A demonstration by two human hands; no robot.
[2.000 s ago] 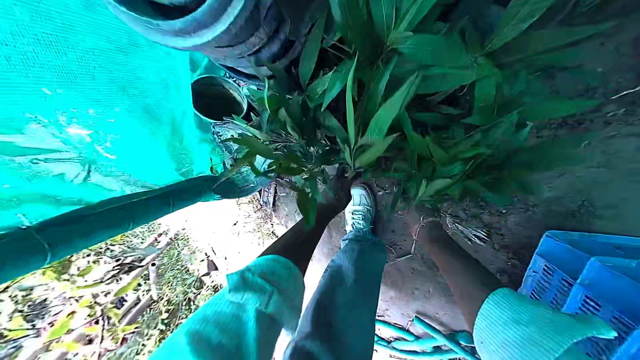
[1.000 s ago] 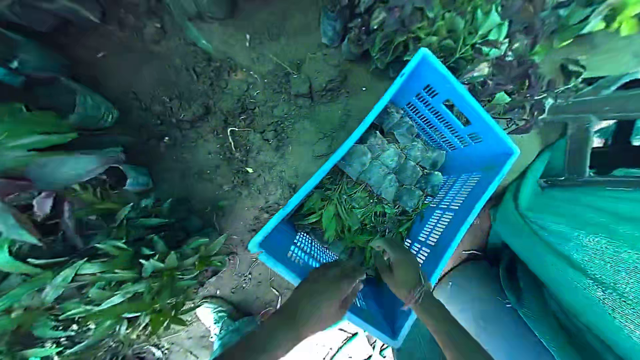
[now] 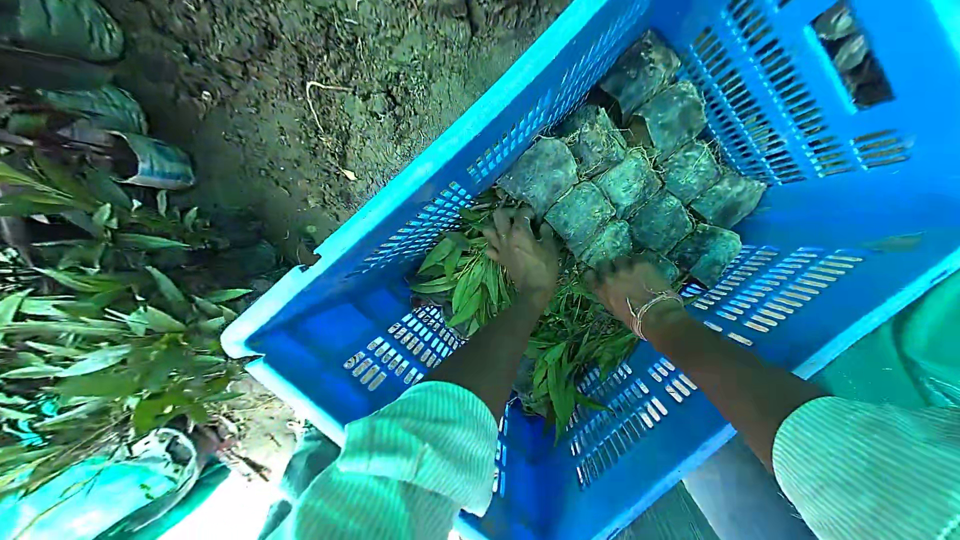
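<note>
Inside a blue plastic crate (image 3: 442, 176) lie several small soil-filled nursery bags (image 3: 628, 181), packed side by side at the far end, with leafy seedlings (image 3: 559, 352) spread towards me. My left hand (image 3: 525, 251) reaches down at the left edge of the bags, its fingers on a bag and leaves; whether it grips anything is unclear. My right hand (image 3: 630, 289), a thread bracelet at its wrist, touches the near row of bags, with its fingertips hidden among bags and leaves.
Leafy plants (image 3: 112, 322) stand at the left, with filled bags (image 3: 154, 161) above them. Bare soil (image 3: 270, 97) lies beyond the crate's left wall. Green fabric (image 3: 892, 360) is at the right, and a pale green bag-like thing (image 3: 112, 480) is at the lower left.
The view has swung from the plants and my foot to the crate, then closer to it. Since one second ago, both hands have moved from the crate's near end up to the bags.
</note>
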